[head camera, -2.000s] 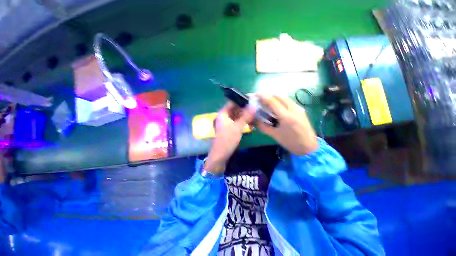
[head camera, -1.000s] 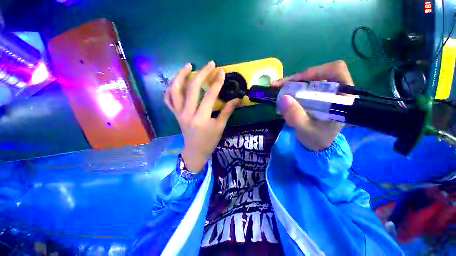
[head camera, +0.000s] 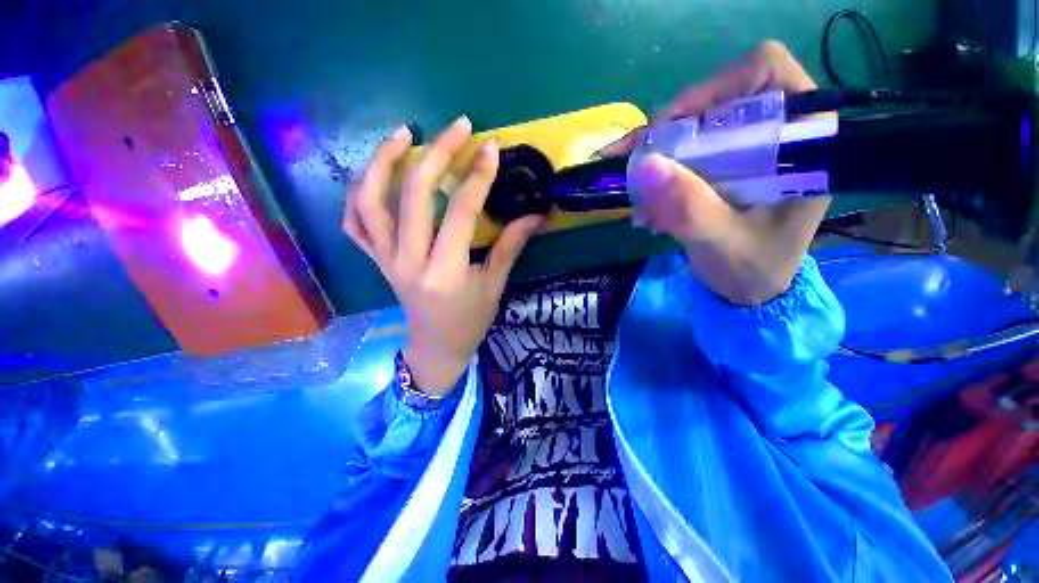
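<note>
My left hand (head camera: 439, 216) is at the centre left, fingers spread, with thumb and index finger at the edges of a round black part (head camera: 522, 182) on the yellow jig (head camera: 581, 128). My right hand (head camera: 729, 188) is closed around the glue syringe (head camera: 729, 142), a thick black tube with a white label. The syringe lies nearly level, its tip pointing left at the right edge of the round part. Whether the tip touches the part cannot be told. The fingers and the syringe hide much of the jig.
An orange-brown curing board (head camera: 171, 148) with a violet-pink glow lies to the left on the green bench (head camera: 513, 57). A bright lamp glow (head camera: 14, 191) shows at the left edge. A dark looped cable (head camera: 849, 51) lies at the upper right.
Two seconds ago both hands held the syringe over the jig. Then my left hand went to the round part and the syringe tip came down beside it. Since one second ago both hands have shifted slightly.
</note>
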